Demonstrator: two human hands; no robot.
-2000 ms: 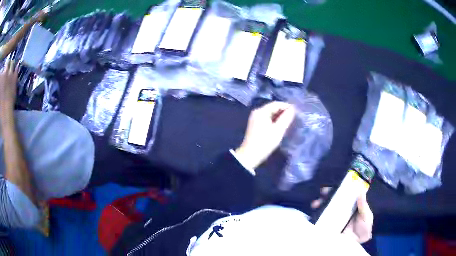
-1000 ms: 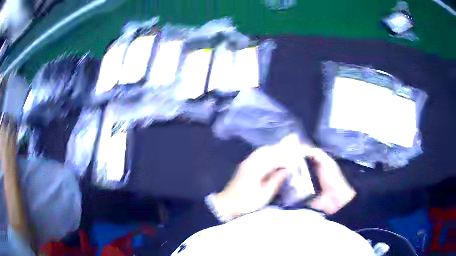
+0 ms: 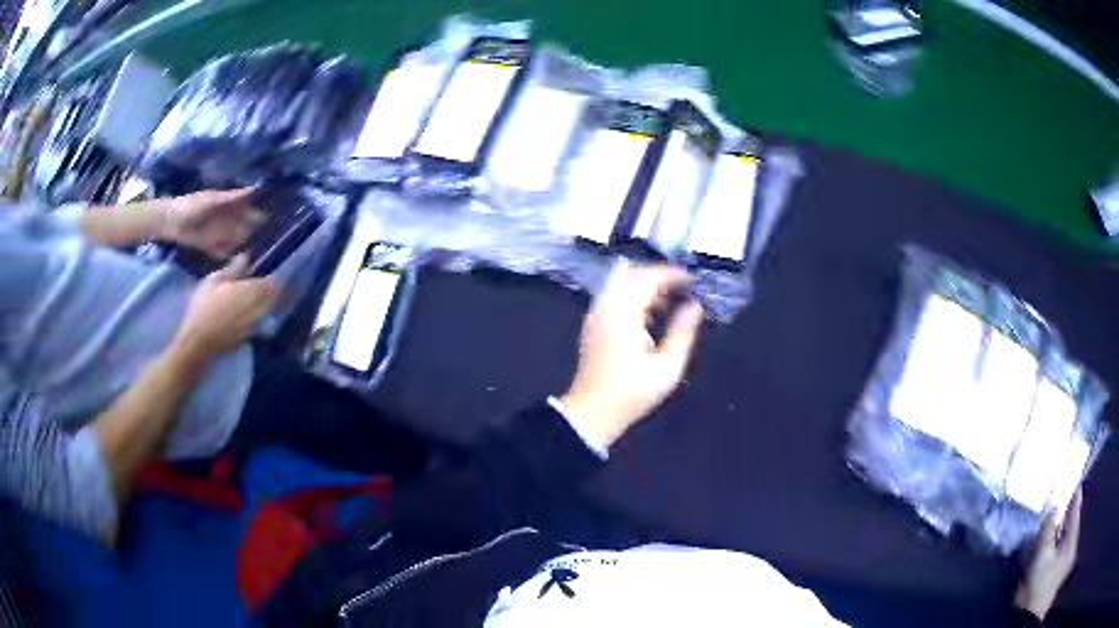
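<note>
Bagged units with white faces lie side by side on the black mat, the rightmost one [image 3: 725,206] at the row's right end. My left hand [image 3: 632,350] is at the lower edge of that end, fingers curled over the bag's edge; blur hides whether it grips. A separate group of bagged white units [image 3: 963,374] lies at the right. My right hand [image 3: 1053,562] is low at the right, its fingertips at the lower right edge of this group; its grip is unclear.
Another person's hands [image 3: 221,294] hold a dark item at the left. Behind them is a stack of dark bagged units [image 3: 252,104]. A bagged unit [image 3: 366,319] lies nearer on the mat. The green belt [image 3: 761,74] carries small items [image 3: 877,27]. A red stool [image 3: 276,552] stands below.
The small item between my hands is out of them, and one more bagged unit shows at the row's right end. My hands have parted, left towards the row, right towards the right group.
</note>
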